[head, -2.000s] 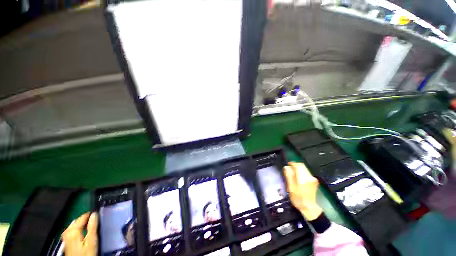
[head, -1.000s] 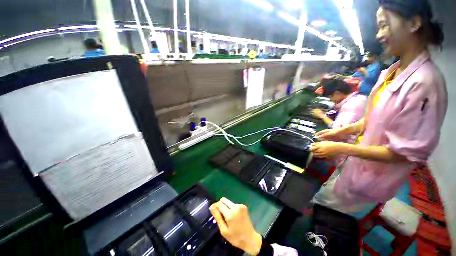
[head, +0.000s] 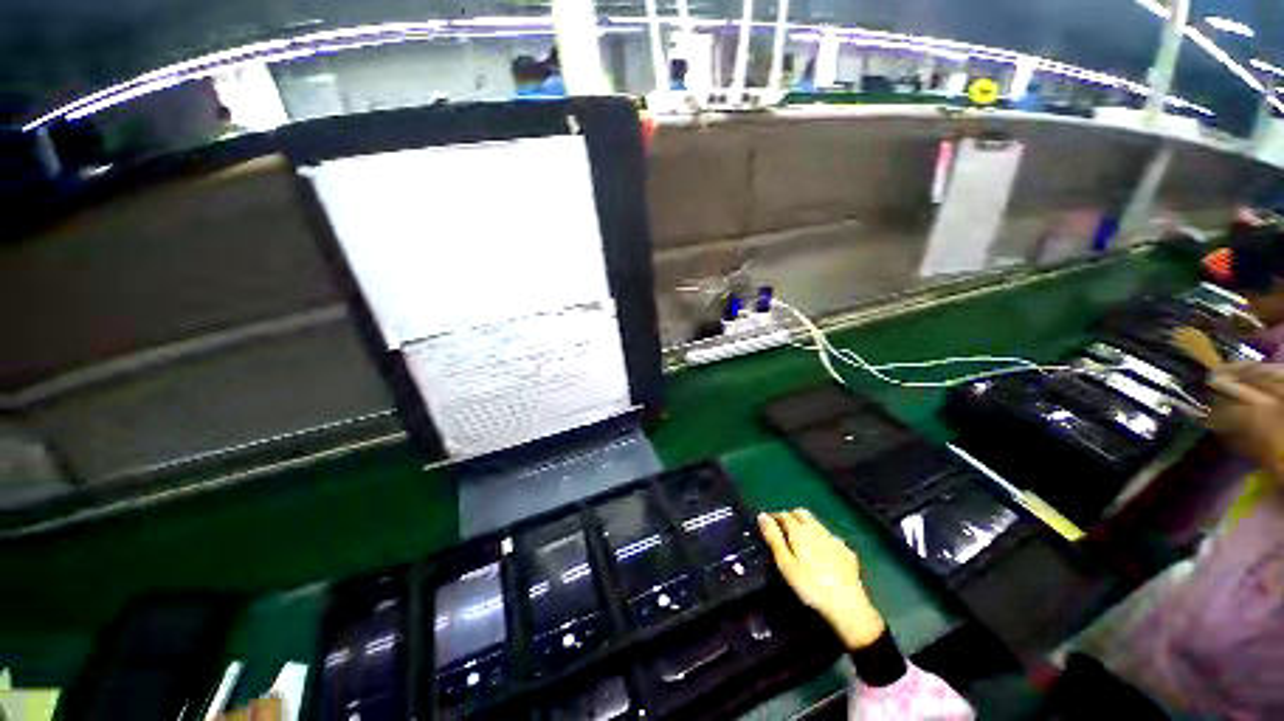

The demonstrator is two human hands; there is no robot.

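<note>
A black phone tray (head: 507, 606) lies in front of me with several smartphones in a row; a phone (head: 562, 586) in the middle is dark with glare streaks. My right hand (head: 821, 566) rests at the tray's right edge, fingertips on the rim, with a dark band at the wrist. My left hand (head: 254, 709) is mostly cut off by the bottom edge, left of the tray; its grip cannot be made out. The test chart board (head: 514, 369) stands upright behind the tray, with a clear plate (head: 561, 479) at its foot.
A second black tray (head: 922, 493) at right holds a glossy phone, with a white stick (head: 1017, 493) beside it. Another black tray (head: 148, 651) lies at left. Power strip (head: 739, 342) and white cables (head: 901, 375) lie along the partition. A co-worker's pink sleeve (head: 1211, 599) is at far right.
The view swung right, then back left. The phone screens, lit two seconds ago, now look dark. My right hand stays by the tray's right edge; my left hand is again partly visible.
</note>
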